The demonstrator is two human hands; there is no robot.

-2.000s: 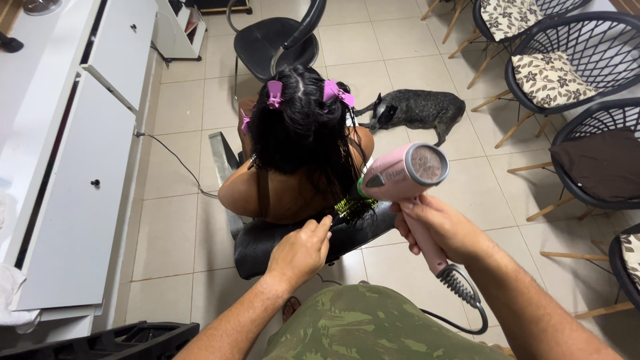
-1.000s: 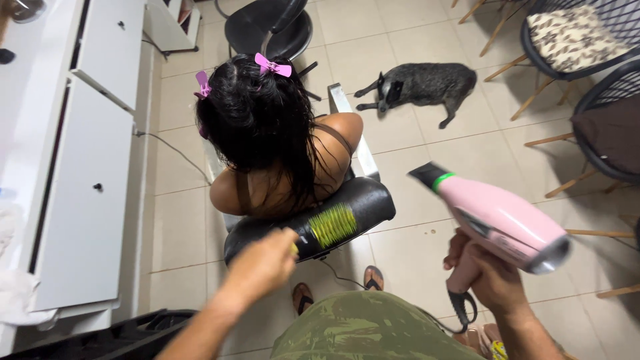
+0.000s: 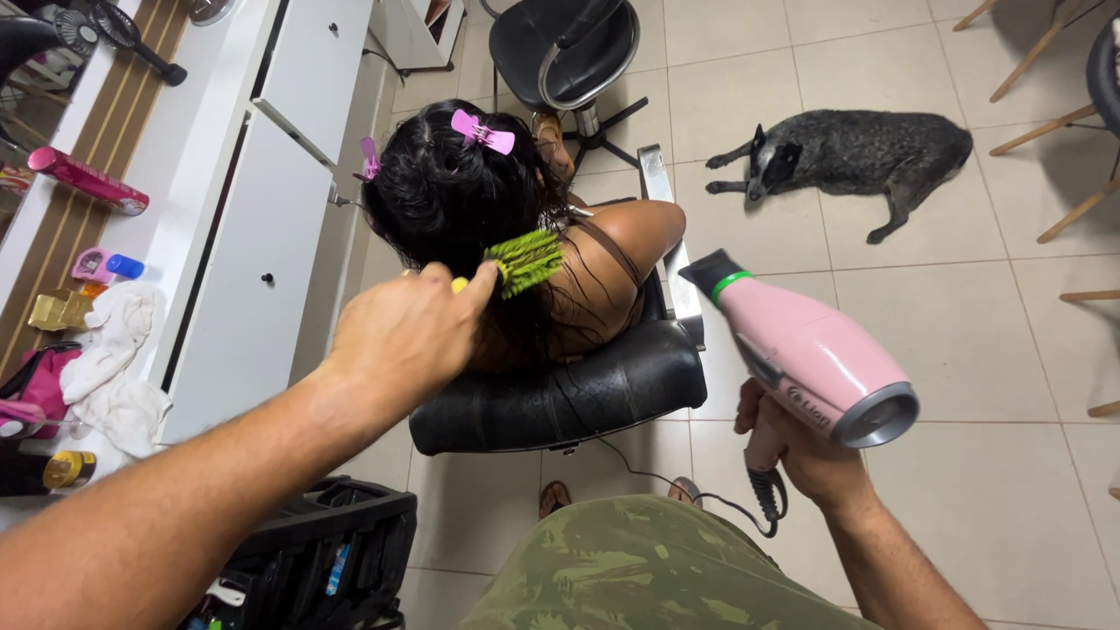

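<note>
My left hand (image 3: 407, 328) grips the handle of a round hairbrush (image 3: 530, 262) with green bristles, which lies against the back of a seated person's long, dark, wet-looking hair (image 3: 442, 197). Pink hair clips (image 3: 482, 132) hold sections up on top of the head. In my right hand (image 3: 801, 446) is a pink hair dryer (image 3: 814, 346), held by its handle to the right of the person's shoulder. Its black nozzle (image 3: 710, 271) points up and left, apart from the hair. The brush handle is mostly hidden by my fingers.
The person sits in a black padded chair (image 3: 560, 398) with a metal armrest. A dog (image 3: 857, 162) lies on the tiled floor. Left are a white counter (image 3: 188, 166) with bottles and a white cloth (image 3: 114, 367), and a black tool case (image 3: 332, 542). A power cord (image 3: 639, 468) runs below the chair.
My left hand has raised the brush from beside the top of the chair back to the person's hair. The dryer, over the chair's right side two seconds ago, is now farther from the hair.
</note>
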